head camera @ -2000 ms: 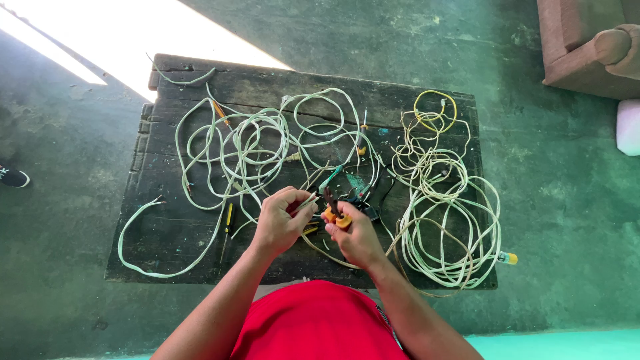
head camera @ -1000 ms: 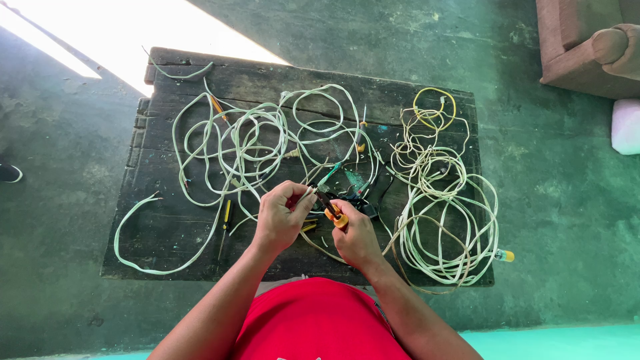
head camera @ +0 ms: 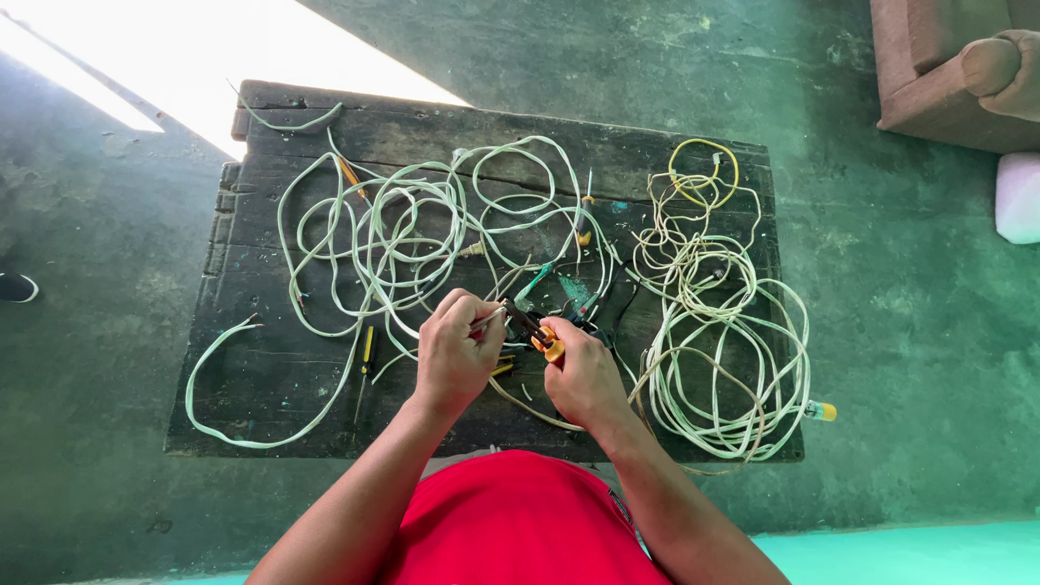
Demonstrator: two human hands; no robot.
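Over the front middle of the dark wooden table (head camera: 268,398), my left hand (head camera: 460,345) pinches the end of a pale electrical cable (head camera: 490,318). My right hand (head camera: 581,370) grips orange-handled pliers or cutters (head camera: 528,322), whose dark jaws meet the cable end beside my left fingertips. Whether the jaws are closed on the wire is too small to tell. Beneath and behind the tool lies a cluster of dark objects, partly hidden by my hands. Loose white cable loops (head camera: 414,236) spread behind my left hand, and a coiled white cable (head camera: 723,390) lies right of my right hand.
A yellow-and-black screwdriver (head camera: 368,349) lies left of my left hand. Another screwdriver (head camera: 585,219) is farther back, near a yellow cable loop (head camera: 735,175). A yellow-ended item (head camera: 821,410) juts past the table's right edge. A brown sofa (head camera: 942,81) stands at the upper right, a shoe (head camera: 16,287) at far left.
The tool's jaws have moved from pointing up and apart from my left fingers to the cable end at my left fingertips. Both hands keep their holds.
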